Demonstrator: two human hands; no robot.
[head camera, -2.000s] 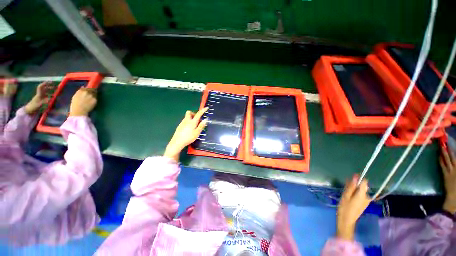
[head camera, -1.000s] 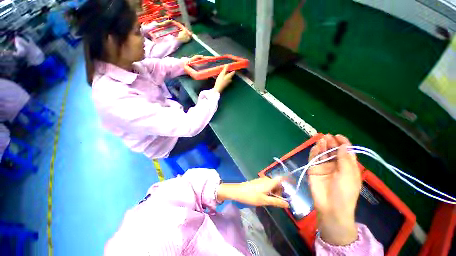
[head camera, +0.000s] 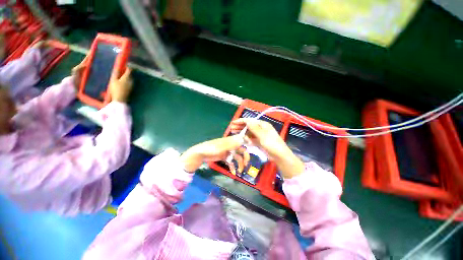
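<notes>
Two dark tablets lie side by side in orange trays on the green bench. The left tablet (head camera: 259, 161) has a small yellow-orange patch near its lower corner and is partly hidden by my hands. The right tablet (head camera: 310, 147) shows small light lines at its top. My left hand (head camera: 219, 151) and my right hand (head camera: 261, 134) meet above the left tablet, fingers on a thin white lead (head camera: 304, 120). The lead loops off to the right. Its end is hidden between my fingers.
Stacked orange trays (head camera: 374, 152) with dark tablets stand at right. A neighbouring worker in pink (head camera: 56, 147) holds up a tablet in an orange tray (head camera: 122, 63) at left. A grey post (head camera: 150, 38) rises behind the bench. A yellow sheet (head camera: 360, 18) hangs above; white cords show lower right.
The view has swung back right from the aisle. My hands have come together on the lead, which they held farther apart a second ago. The neighbour's tray is now more upright.
</notes>
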